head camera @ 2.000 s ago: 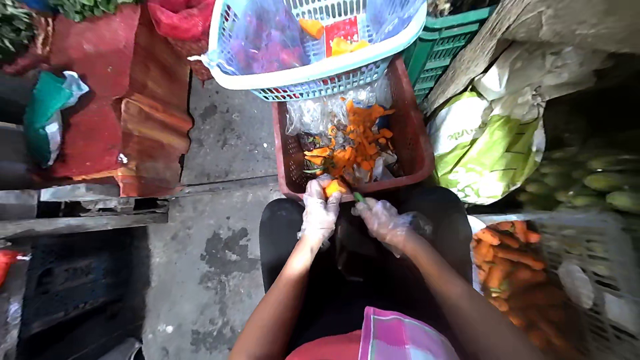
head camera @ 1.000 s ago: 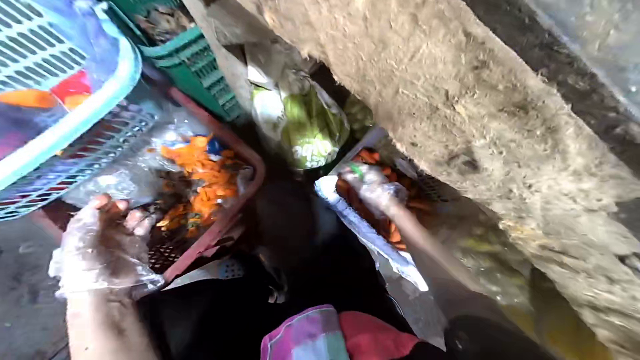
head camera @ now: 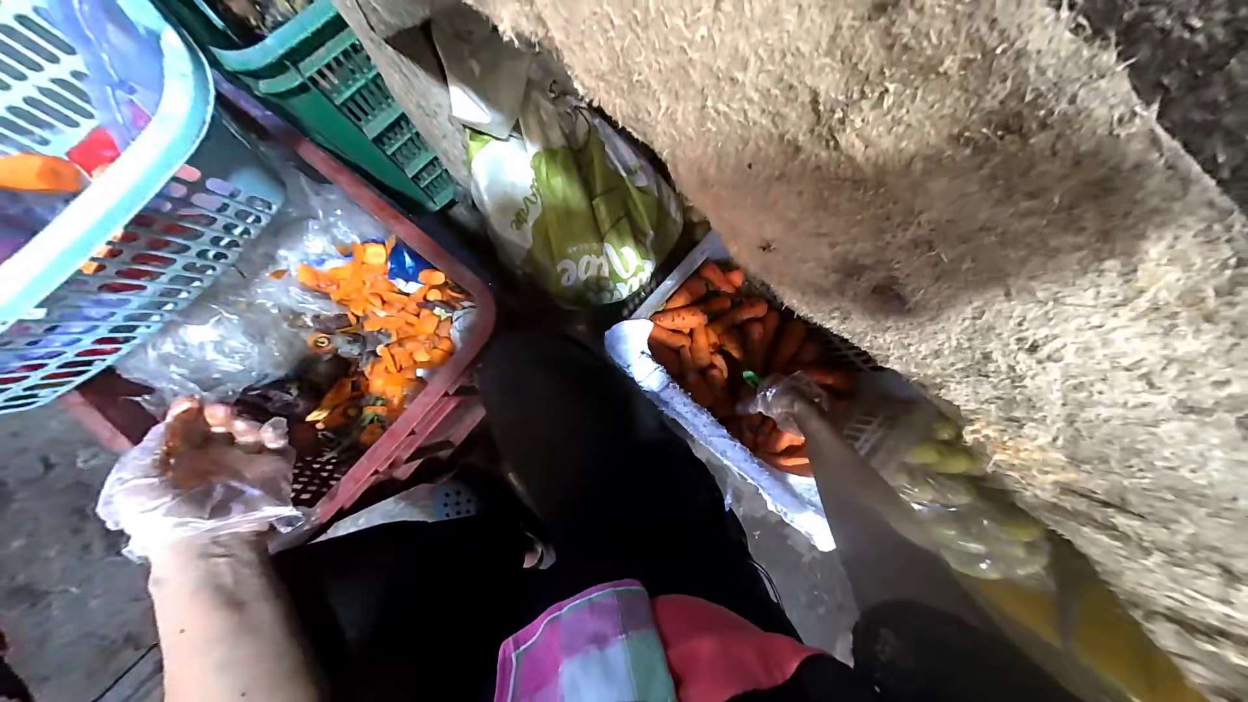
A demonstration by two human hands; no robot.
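Observation:
My left hand (head camera: 210, 468), in a torn clear plastic glove, is palm up with curled fingers and holds nothing. It is beside a red plastic crate (head camera: 444, 385) that contains orange peelings (head camera: 390, 322) and crumpled clear plastic. My right hand (head camera: 792, 398), also gloved, reaches among whole carrots (head camera: 712, 331) in a crate on the right. A small green thing (head camera: 750, 376) shows at its fingers, perhaps a tool's handle; what the hand grips is partly hidden.
A light blue basket (head camera: 195, 97) with orange pieces rests over the red crate. Behind are a green crate (head camera: 380, 127) and a green-and-white bag (head camera: 585, 214). A rough, fibrous brown sheet (head camera: 877, 175) slants over the right side. White padding (head camera: 721, 448) lines the carrot crate's near edge.
Two seconds ago both hands were together over the red crate, with an orange piece at the left one. They are now apart, the right among the carrots. The view has swung right.

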